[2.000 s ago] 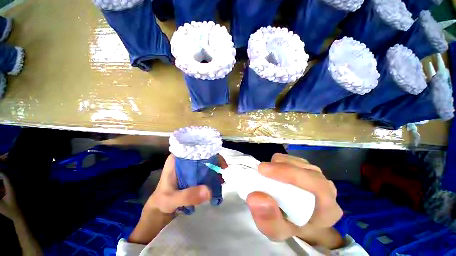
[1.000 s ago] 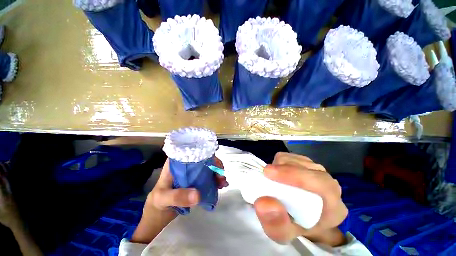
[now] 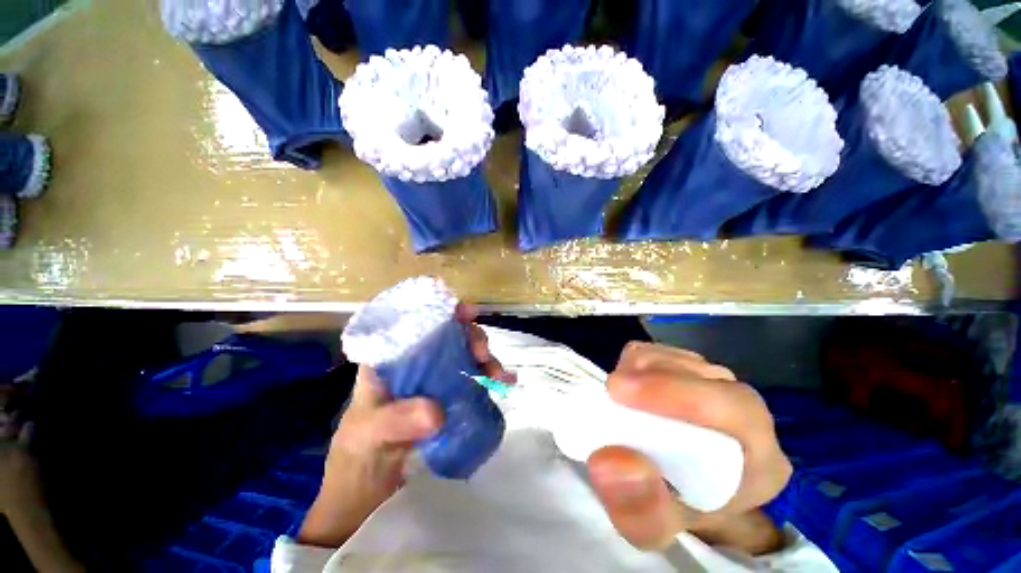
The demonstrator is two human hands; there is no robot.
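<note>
My left hand (image 3: pixel 381 437) holds a dark blue denim boot piece (image 3: pixel 442 386) with a fluffy white cuff, below the table edge. The piece is tilted, its open cuff end up and to the left. My right hand (image 3: pixel 694 437) is closed around a white squeeze bottle (image 3: pixel 661 442), which points left. Its teal needle tip (image 3: pixel 493 385) is beside the right side of the piece; whether it touches cannot be told. Part of the bottle's nozzle blends with the white clothing behind it.
Rows of denim pieces with white cuffs (image 3: pixel 417 114) stand on the shiny tan table (image 3: pixel 168 224). More pieces lie at its left edge (image 3: pixel 22 165). White pointed nozzles (image 3: pixel 991 114) show at the far right. Blue crates (image 3: pixel 851 504) are below the table. Another person's arm (image 3: pixel 31 504) is at lower left.
The held piece has turned and tilted, its cuff now leaning left and its lower end swung right. The bottle and my right hand have moved slightly right.
</note>
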